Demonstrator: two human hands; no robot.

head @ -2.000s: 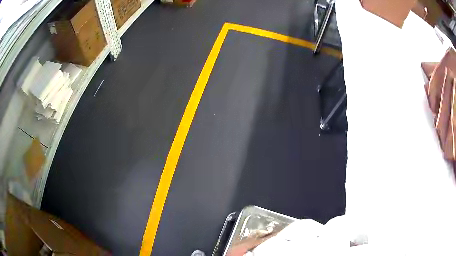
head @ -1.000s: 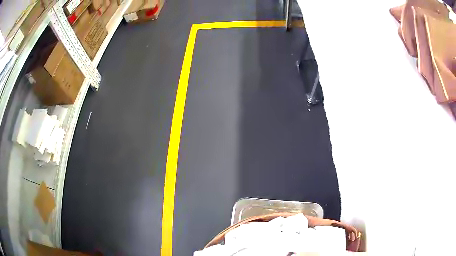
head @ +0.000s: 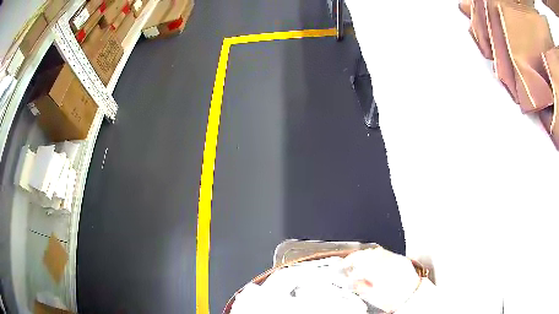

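A brown bag mouth [head: 257, 280] curves across the bottom edge, its rim around crumpled white paper [head: 269, 297]. What seems to be my right hand in a white glove [head: 385, 279] lies over the right part of the mouth, against the paper. Its outline blends with the white paper, so its grip cannot be told. A small pinkish patch shows at its left side. My left hand is not in view. A clear plastic tray [head: 293, 248] shows behind the rim, mostly hidden by the bag.
A long white-covered table [head: 466, 184] runs along the right, with slumped brown bag pieces [head: 521, 58] at its far right. Shelves on the left hold a carton [head: 67, 104] and white stacks [head: 52, 175]. A yellow line [head: 210, 153] crosses the dark floor; a metal table leg [head: 371, 113] stands right.
The view has turned, shifting the table's brown pieces. The bag mouth has come into view at the bottom. The white-gloved hand now shows over its right part.
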